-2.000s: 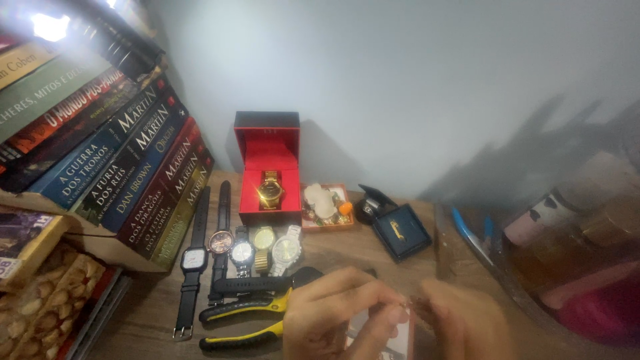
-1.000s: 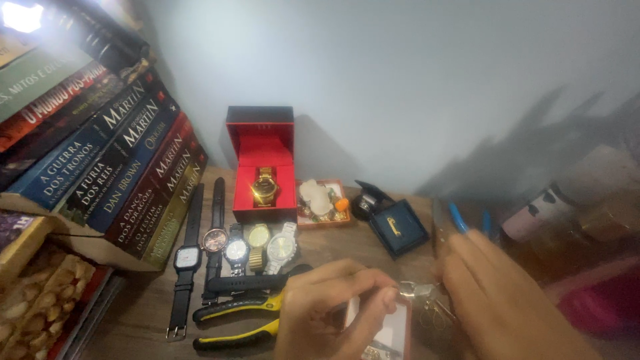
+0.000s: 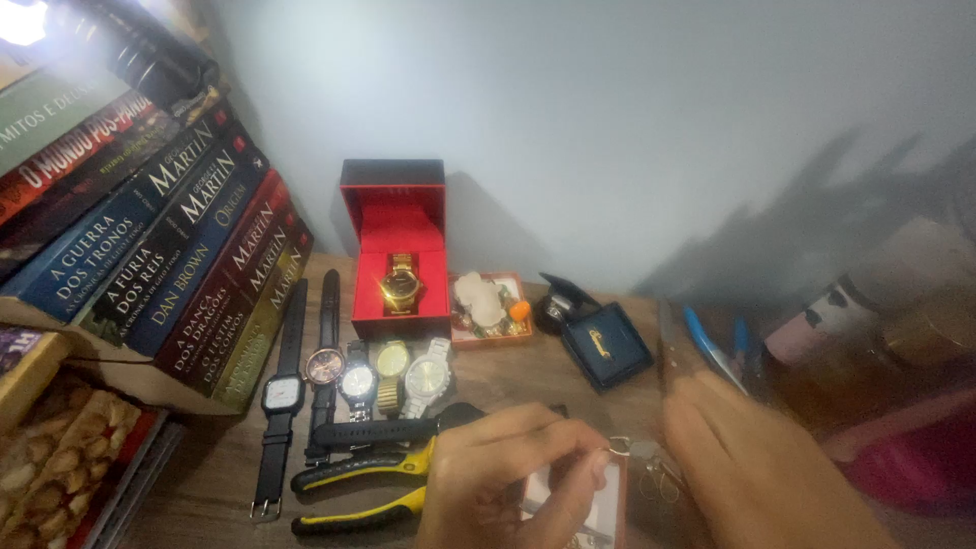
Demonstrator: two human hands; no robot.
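My left hand pinches a small silver-coloured metal ring between thumb and forefinger, above a small orange-edged box with a white inside. My right hand lies just right of it, blurred, beside small wire-like metal pieces on the wooden table; whether it holds anything is hidden. Left of my left hand lie yellow-and-black pliers, their jaws hidden behind the hand. Above the pliers lie a black strap and several wristwatches.
A red-lined box holds a gold-coloured watch. Beside it are a box of stones and a dark blue jewellery box. Stacked books stand left. Blue-handled pliers and a pink object are at the right.
My right hand has moved away from my left fingertips, up and to the right; between the hands the metal ring and wire-like pieces now show. My left hand stays over the small box.
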